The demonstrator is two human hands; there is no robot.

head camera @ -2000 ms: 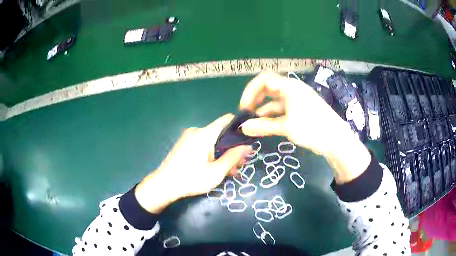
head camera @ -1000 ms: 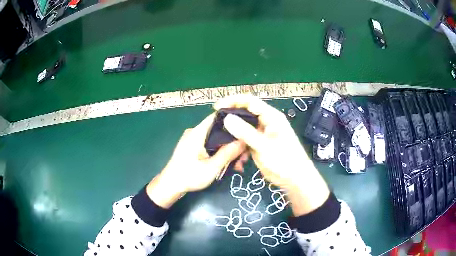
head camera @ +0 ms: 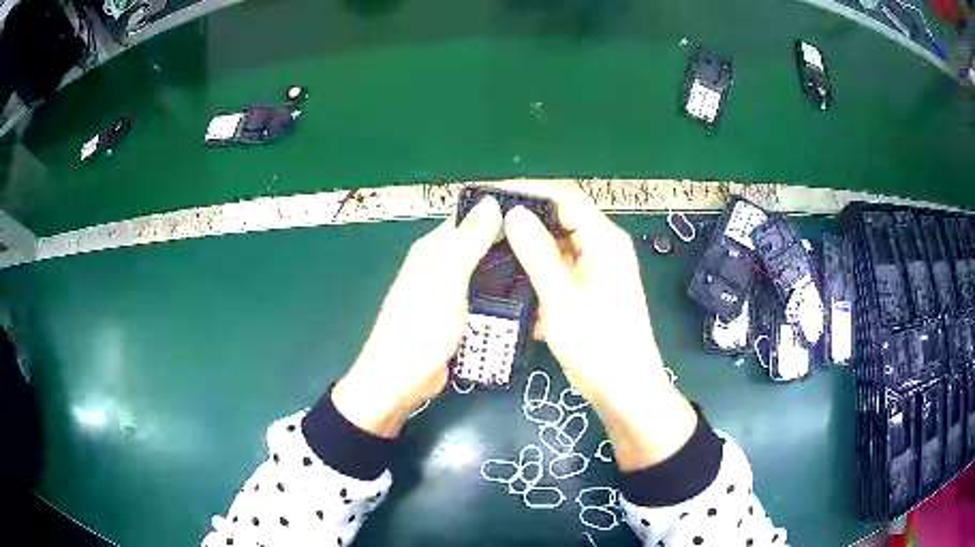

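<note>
A black phone half-assembly [head camera: 497, 305] is held upright between both hands, its white keypad with dotted rows facing up at the lower end. Fine red threads show at its middle. My left hand [head camera: 415, 305] grips its left side and my right hand [head camera: 583, 310] its right side, with both thumbs on the black top end. The thumbs hide part of that end. Thin white rings [head camera: 567, 466] lie loose on the green surface below the phone, some overlapping; my right wrist and sleeve cover part of the pile's right side.
Waiting phones [head camera: 729, 280] lie heaped at the right, beside stacked black blister trays [head camera: 909, 363]. A small round disc [head camera: 662, 245] and a single ring lie left of the heap. A worn cream strip [head camera: 267, 214] crosses behind the hands. Several line phones [head camera: 708, 88] lie on the far green strip.
The phone has turned from a dark, mostly covered shape to upright with its keypad showing. Both thumbs now rest side by side at its top. The camera view has shifted.
</note>
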